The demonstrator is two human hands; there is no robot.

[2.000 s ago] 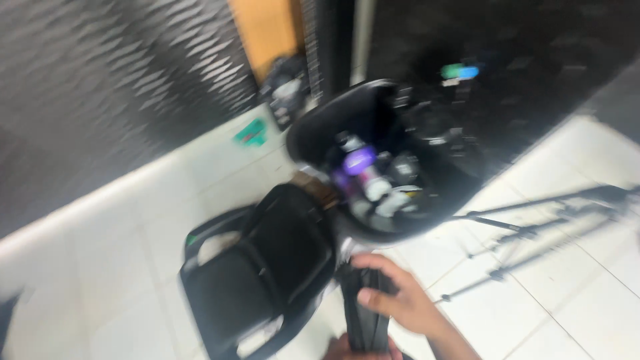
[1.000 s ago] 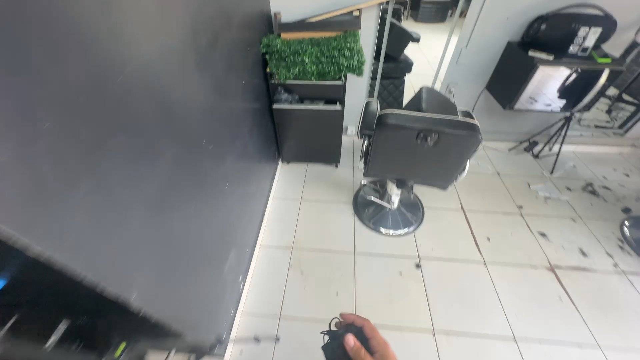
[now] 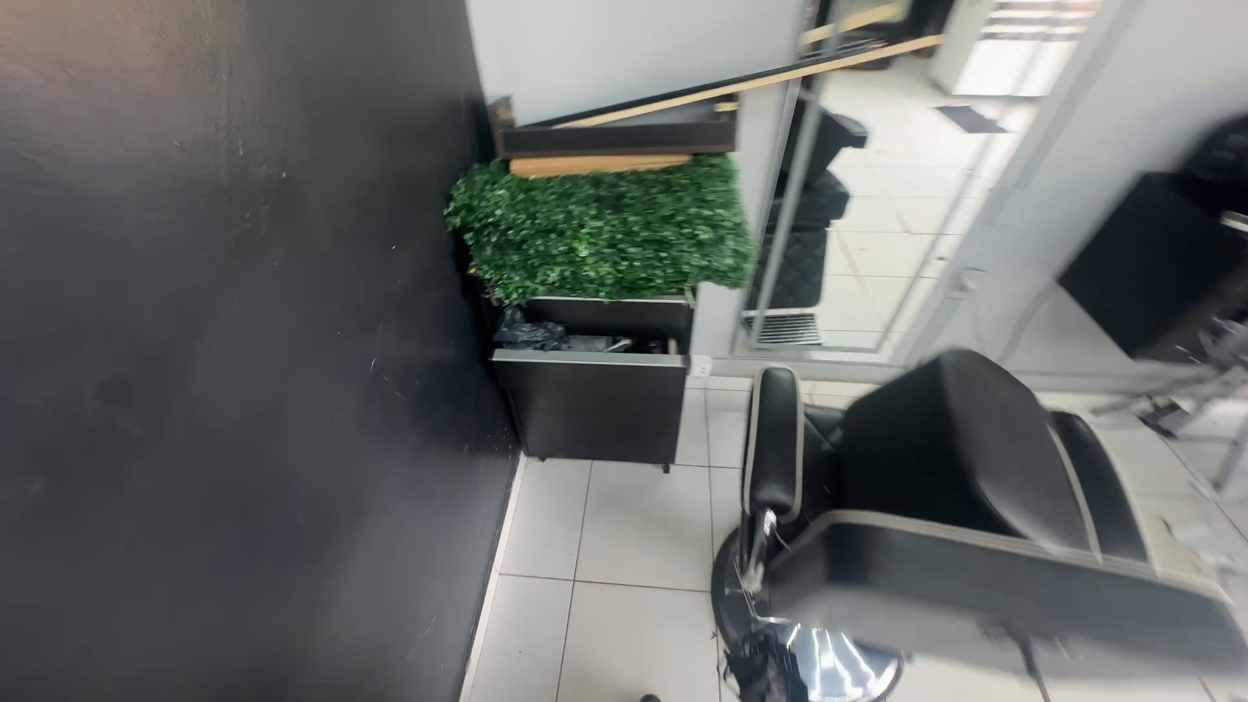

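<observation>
Neither of my hands is visible in the head view. A crumpled or tangled black item (image 3: 765, 668) shows at the bottom edge, in front of the chair's round chrome base (image 3: 843, 663); what it is and whether a hand holds it cannot be told. The black barber chair (image 3: 907, 458) with pale piping fills the lower right, its back toward me. A black cabinet (image 3: 590, 409) with its top open stands against the far wall, with a black plastic bag (image 3: 531, 331) and other items inside. Artificial green foliage (image 3: 604, 229) lies over its upper part.
A dark wall (image 3: 244, 341) runs along the left. Above the foliage, a long wooden strip (image 3: 760, 88) slants across a dark shelf-like box (image 3: 619, 138). A tall mirror (image 3: 887, 214) leans or hangs behind the chair. A black wall cabinet (image 3: 1150, 263) and blurred stand legs are at right.
The view has moved closer to the cabinet and barber chair. A hand holding a black item, seen at the bottom one second ago, is out of view.
</observation>
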